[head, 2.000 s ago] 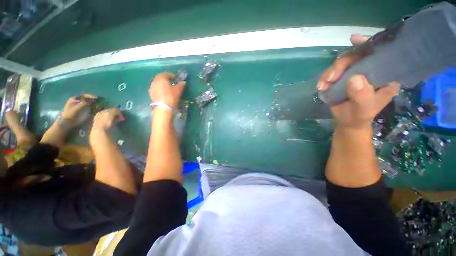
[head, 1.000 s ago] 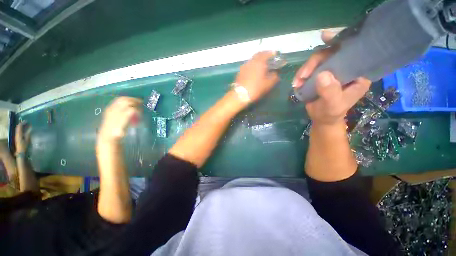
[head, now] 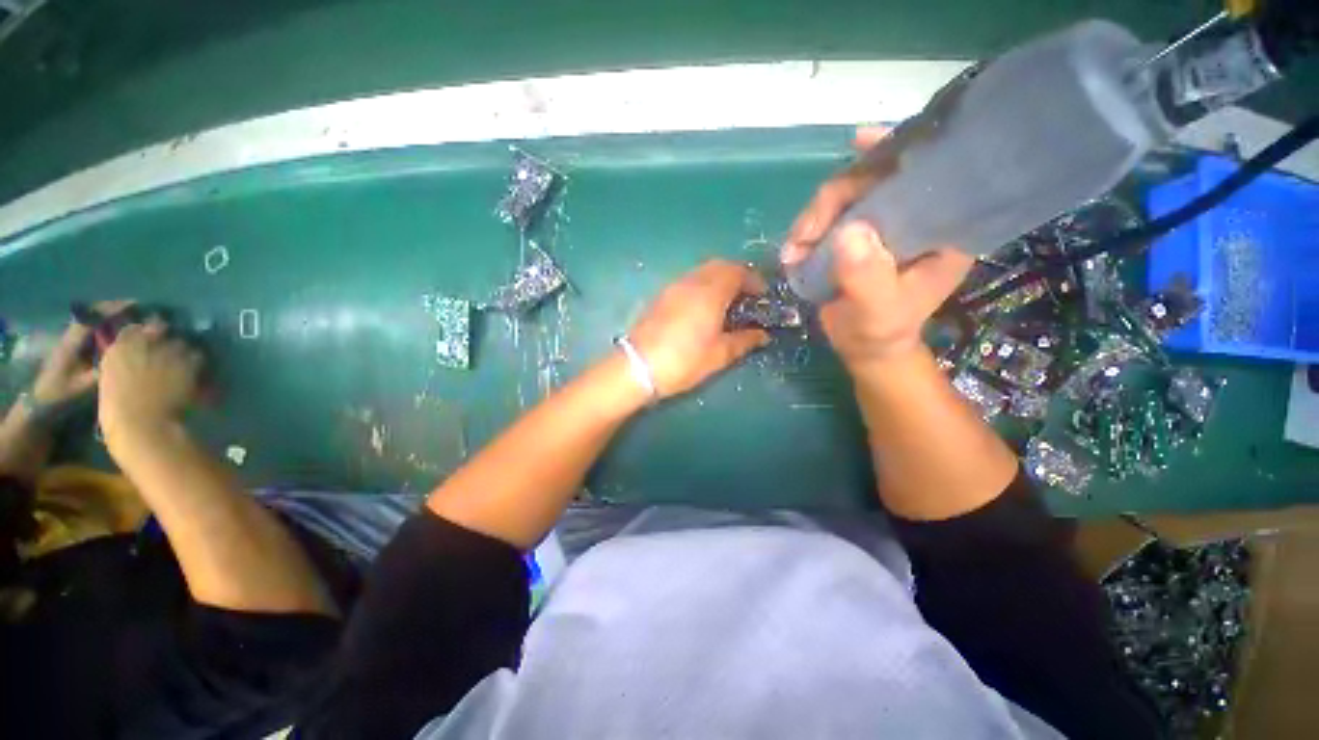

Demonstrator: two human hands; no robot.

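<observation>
My right hand (head: pixel 885 289) is closed around the front of a large grey electric screwdriver (head: pixel 998 152), whose rear end points to the upper right. The tool's nose is by my fingertips; its bit is too small to make out. My left hand (head: pixel 694 330) holds a small circuit board (head: pixel 767 311) on the mat, right beside the nose. Three boards lie singly to the left: one far (head: pixel 527 191), one in the middle (head: pixel 532 281), one nearer (head: pixel 453 331). A pile of boards (head: pixel 1078 354) lies right of my right wrist.
A blue bin (head: pixel 1258 297) with fine silvery pieces stands at the right, with a black cord passing over it. A carton (head: pixel 1285 622) of dark pieces is at lower right. A neighbouring person's hands (head: pixel 138 383) work at the left. A white strip (head: pixel 434 119) runs along the green mat's far side.
My left hand has come back from the far side of the mat to the tool's nose with the board. The neighbour's hand has moved left. One board from the left group no longer shows.
</observation>
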